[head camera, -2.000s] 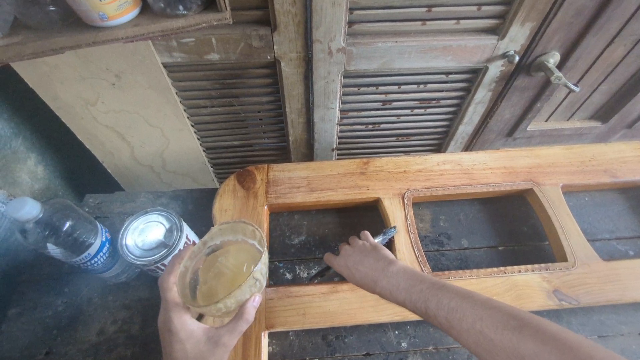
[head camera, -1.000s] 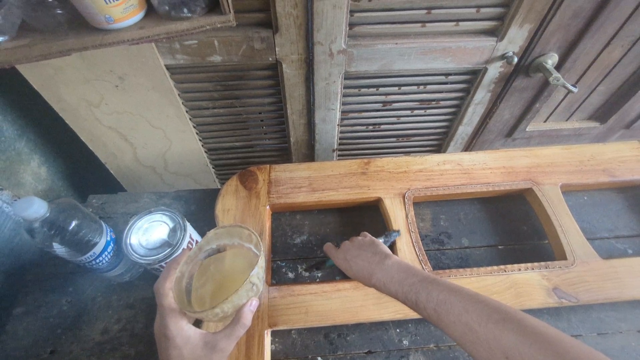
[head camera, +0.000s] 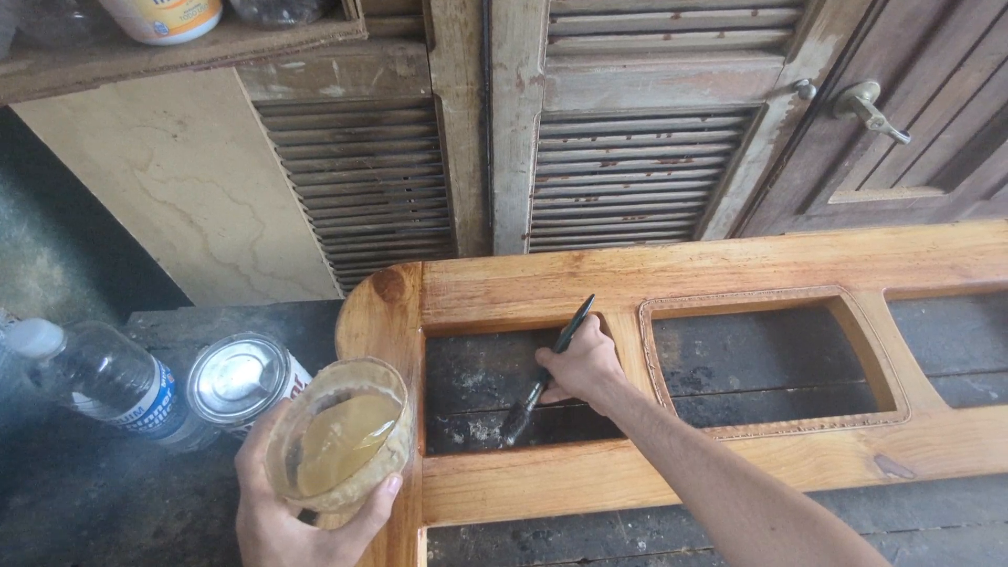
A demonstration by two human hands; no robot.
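My left hand (head camera: 291,504) grips a round, crusted container (head camera: 339,433) of amber liquid, tilted above the rounded left end of a pale wooden frame (head camera: 551,480). In my right hand (head camera: 587,362) is a paintbrush (head camera: 543,378) with a dark handle; its handle points up and its bristles point down to the left, over the frame's first rectangular opening. Whether the bristles touch the frame's inner edge, I cannot tell. The middle opening has a carved, rope-like border (head camera: 787,427).
A lidded metal can (head camera: 240,378) and a clear plastic bottle (head camera: 110,386) stand at the left on the dark plank tabletop (head camera: 102,504). Behind are louvred wooden doors (head camera: 630,173), a door handle (head camera: 874,114) and a shelf (head camera: 197,51) with containers.
My right hand has turned, and the brush handle now stands up higher, with its bristles showing down to the left. My left hand still holds the container near the frame's end.
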